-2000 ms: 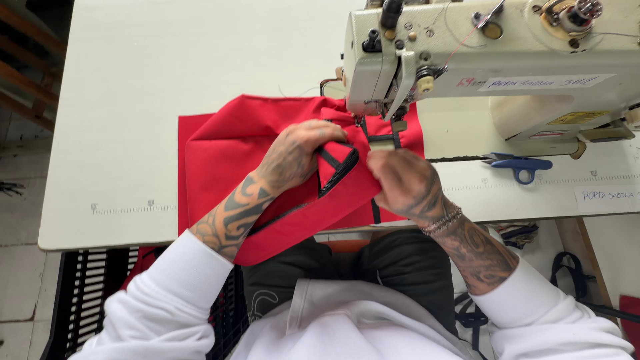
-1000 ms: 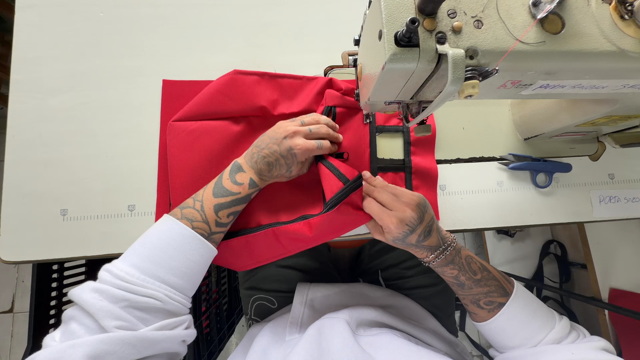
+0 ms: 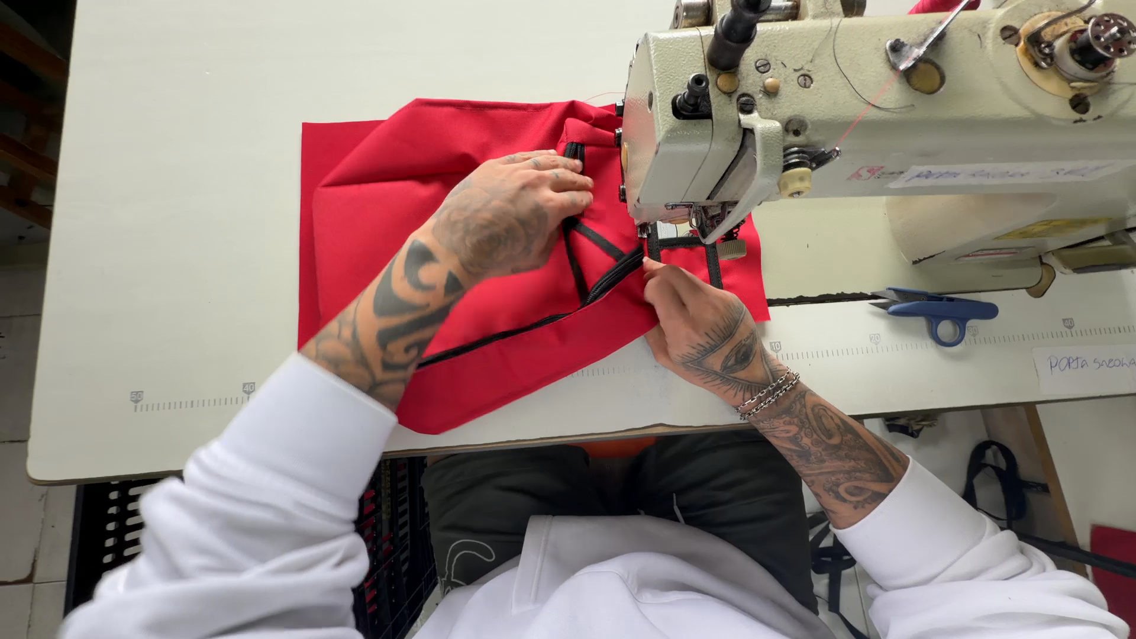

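Red fabric (image 3: 426,240) with black zipper tape and black binding lies on the white sewing table, partly under the head of an industrial sewing machine (image 3: 683,133). My left hand (image 3: 510,209) rests on the cloth left of the presser foot, fingers bent near a strip of black tape (image 3: 575,153). Just below the foot, my right hand (image 3: 701,328) pinches the edge of the red cloth beside the black zipper (image 3: 612,280). A window framed in black binding (image 3: 683,241) shows partly beneath the machine head. The needle point cannot be made out.
Blue-handled thread snips (image 3: 945,309) lie on the table right of my right hand. A printed ruler scale (image 3: 191,399) runs along the front of the table (image 3: 160,266). Under the table's left side stands a black plastic crate (image 3: 390,532); black straps (image 3: 994,479) hang at the lower right.
My right hand has shifted from the black-framed window to the zipper edge near the presser foot. The cloth beneath my hands has been rearranged, and the view has shifted.
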